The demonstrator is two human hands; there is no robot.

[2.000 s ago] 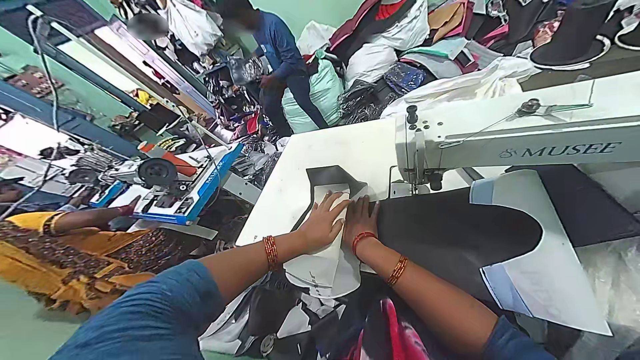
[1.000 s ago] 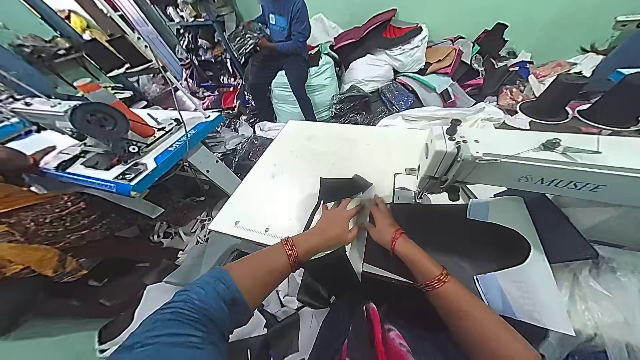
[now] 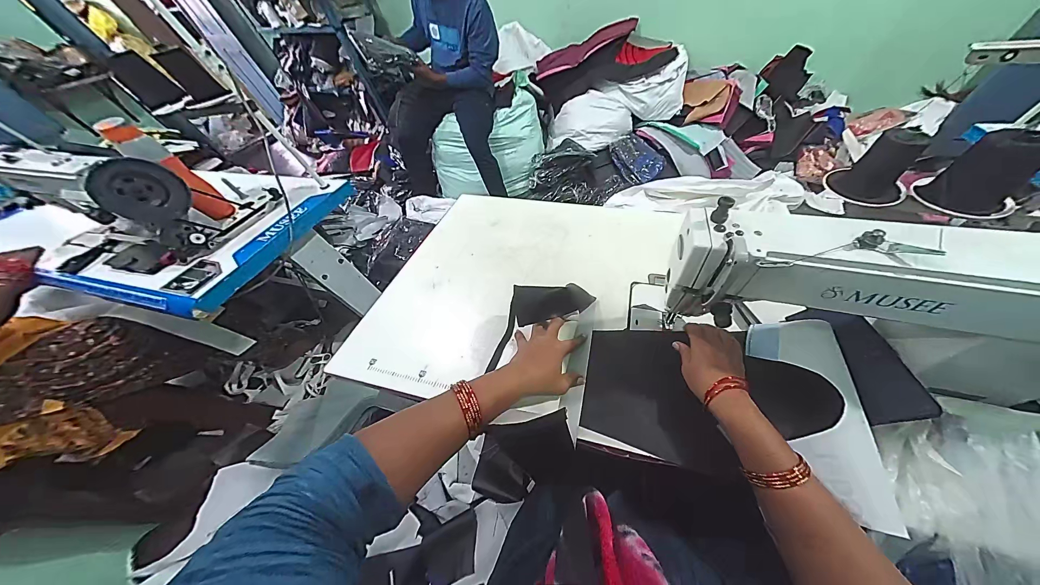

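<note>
A white MUSEE sewing machine (image 3: 861, 276) reaches in from the right, its needle and presser foot (image 3: 671, 318) over a black fabric piece (image 3: 634, 390). My right hand (image 3: 711, 357) rests on that piece just right of the foot, fingertips near its upper edge. My left hand (image 3: 543, 361) lies spread on white backing sheets (image 3: 573, 398) left of the black piece; a black strip (image 3: 548, 305) shows beyond its fingers. Neither hand is clearly gripping. Further right, a rounded black piece (image 3: 792, 398) lies on a pale sheet (image 3: 853, 455).
The white table (image 3: 455, 284) bears a printed scale. At the left stands another sewing machine on a blue-edged table (image 3: 268, 244), with a person's hand (image 3: 16, 272) beside it. A person in blue (image 3: 451, 73) is behind, near sacks (image 3: 491, 138) and piled fabric.
My hands were close together on the white sheets and are now apart; my right hand has moved right, onto the black piece beside the presser foot. The view has shifted.
</note>
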